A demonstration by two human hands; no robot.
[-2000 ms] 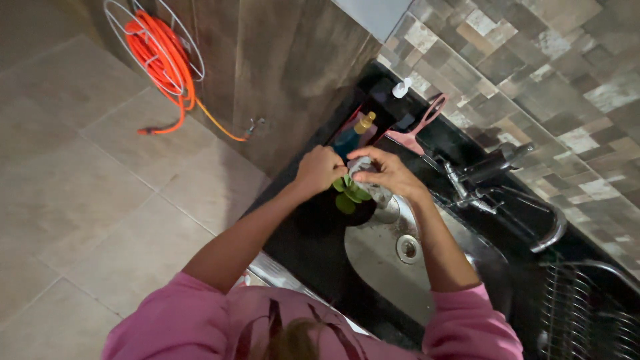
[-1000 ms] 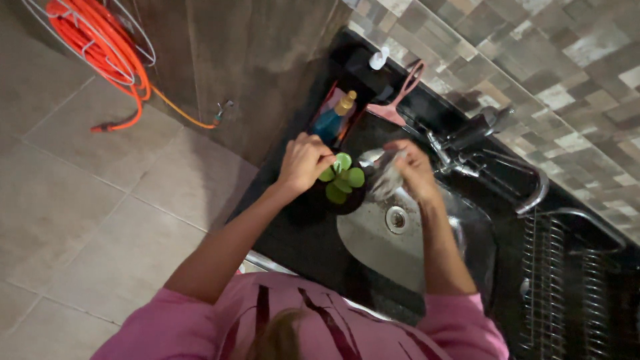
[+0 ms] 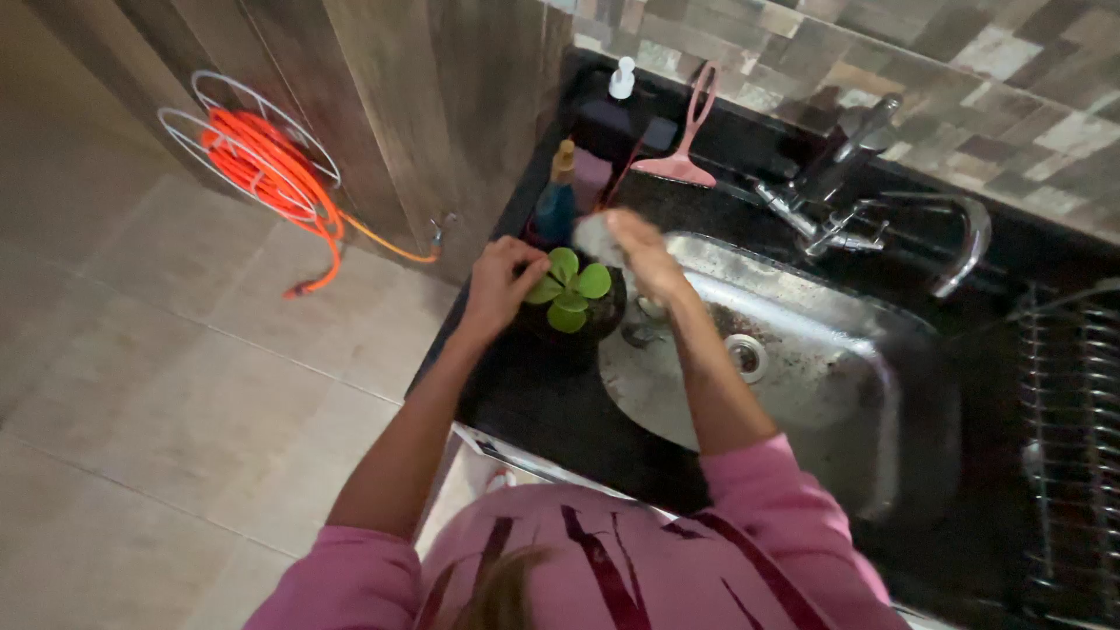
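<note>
A small potted plant [image 3: 570, 293] with several round green leaves stands in a dark pot on the black counter, at the left edge of the sink. My left hand [image 3: 503, 276] pinches one of its left leaves between thumb and fingers. Just above the plant on the right, my right hand [image 3: 646, 254] is blurred, and a pale crumpled cloth or paper [image 3: 598, 238] is in its fingers. Behind my hands stands a blue bottle [image 3: 556, 206] with a yellowish cap.
A steel sink [image 3: 805, 402] with dirt specks lies right of the plant, with a chrome faucet [image 3: 814, 223] behind it. A pink squeegee [image 3: 682, 162], a white pump top [image 3: 622, 79] and a wire dish rack [image 3: 1072, 437] are on the counter. An orange hose [image 3: 262, 171] hangs at left.
My right hand has moved from over the sink's edge to just behind the plant, still with the pale material. My left hand has stayed by the leaves. The view has shifted.
</note>
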